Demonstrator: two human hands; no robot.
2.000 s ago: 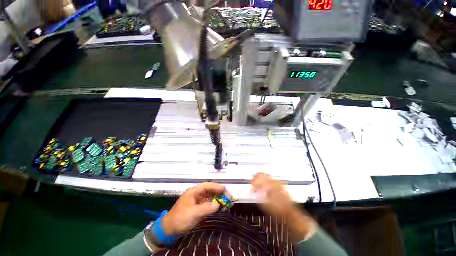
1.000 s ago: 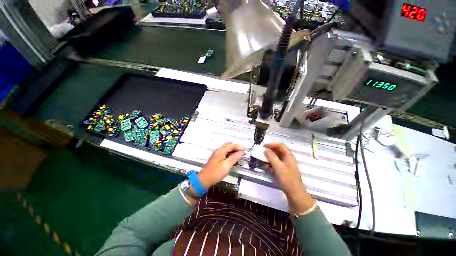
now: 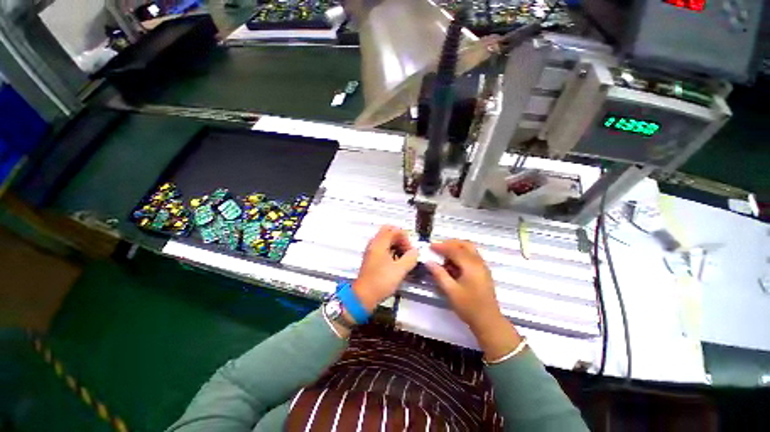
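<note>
My left hand [image 3: 385, 268], with a blue band and a watch at the wrist, is at the small dark jig below the soldering iron head [image 3: 425, 221]. Its thumb and fingers are pinched together; what they hold is mostly hidden. My right hand [image 3: 463, 274] is close beside it on the right, with fingers bent around a small white part [image 3: 425, 251] right under the iron tip. The fingertips of both hands nearly meet. The circuit board is not clearly visible between the fingers.
A black tray [image 3: 253, 160] with heaped green and yellow boards lies left of the grooved aluminium plate [image 3: 338, 221]. A metal fume hood [image 3: 401, 55] and a counter display [image 3: 631, 126] stand above. Black cables [image 3: 601, 287] run down at right. White parts lie farther right.
From two seconds ago, both hands have moved up from the bench edge to beneath the iron. Since one second ago, the fingers have drawn closer together. The view has turned.
</note>
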